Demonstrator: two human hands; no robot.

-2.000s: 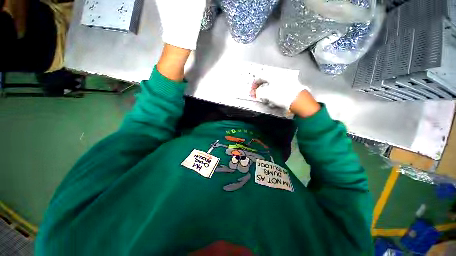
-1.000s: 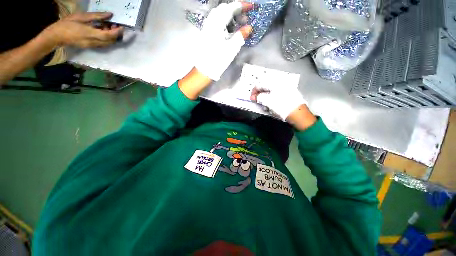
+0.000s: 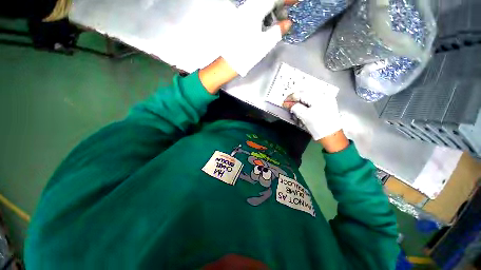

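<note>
A pale sheet-metal panel [image 3: 285, 80] with small dark holes lies on the grey metal-topped table [image 3: 348, 113] in front of me. My right hand [image 3: 316, 113], in a white glove with bare fingertips, rests on the panel's near right part; whether it grips the panel or a small piece is unclear. My left hand [image 3: 258, 39], gloved the same way, is at the near left side of a clear bag of silver-blue fasteners [image 3: 316, 20], thumb and finger apart at its edge. No piece shows at its fingertips.
More clear bags of fasteners [image 3: 393, 74] stand along the far side. Grey stacked sheet-metal housings [image 3: 422, 111] are at the right. A white sheet [image 3: 440, 166] lies at the right table edge beside cardboard [image 3: 459, 182]. The green floor [image 3: 68, 100] shows at left.
My left hand has come from the far left to the fastener bag. My right hand stays at the panel. The other person's hand and the panel at left are out of view; the view has turned.
</note>
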